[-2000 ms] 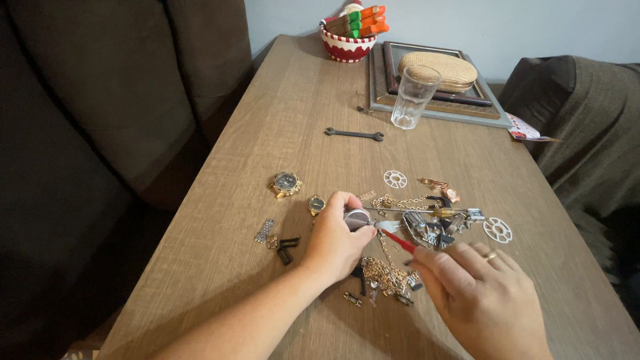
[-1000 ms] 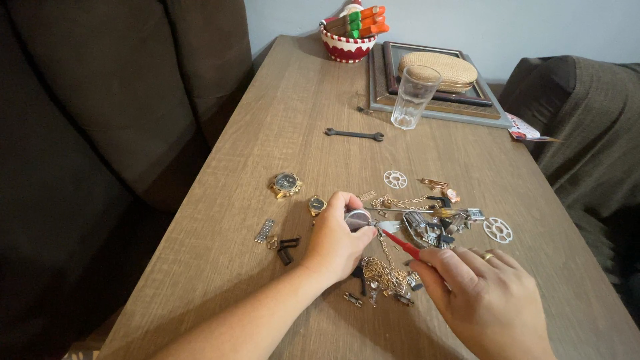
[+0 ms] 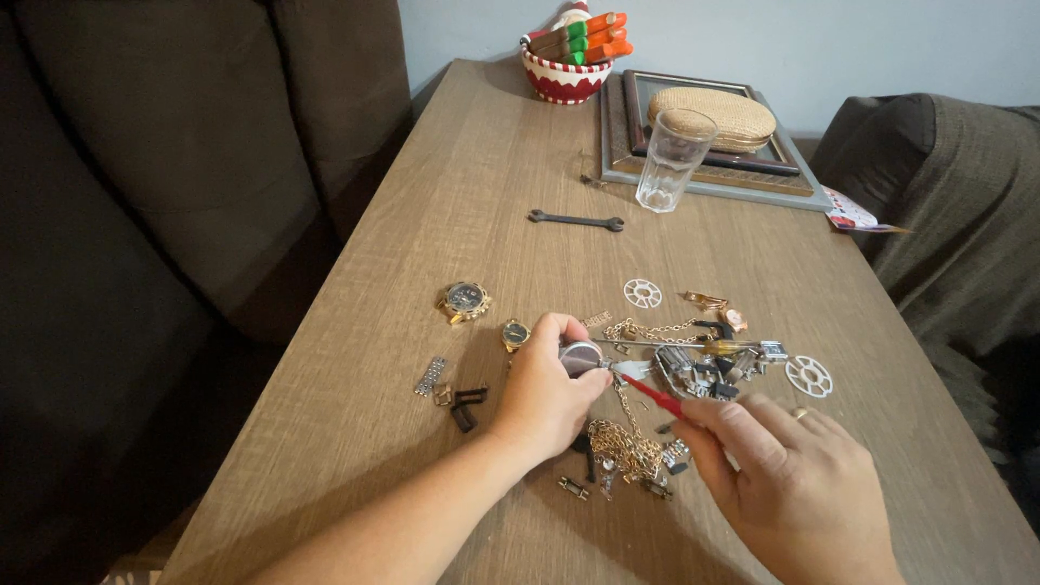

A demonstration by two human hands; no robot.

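My left hand (image 3: 546, 398) grips a round watch case (image 3: 582, 359) between thumb and fingers. My right hand (image 3: 784, 475) holds a slim red-handled tool (image 3: 654, 395), its point at the edge of the case; the exact contact is too small to tell. Beyond the hands lie a gold-coloured chain (image 3: 650, 329), a screwdriver with a yellowish handle (image 3: 727, 348) and a pile of metal watch band parts (image 3: 691, 375). Nearer, between the forearms, is a tangled gold-coloured chain (image 3: 626, 448). Left of my left hand are two gold-coloured watches, one large (image 3: 465, 301), one small (image 3: 515, 334).
Black links (image 3: 465, 408) and a silver band piece (image 3: 431, 375) lie at the left. White spoked discs (image 3: 643, 293) lie behind and right of the pile. Farther back are an open-end wrench (image 3: 575, 220), a drinking glass (image 3: 674, 162), stacked picture frames (image 3: 613, 154) and a decorated bowl (image 3: 567, 84).
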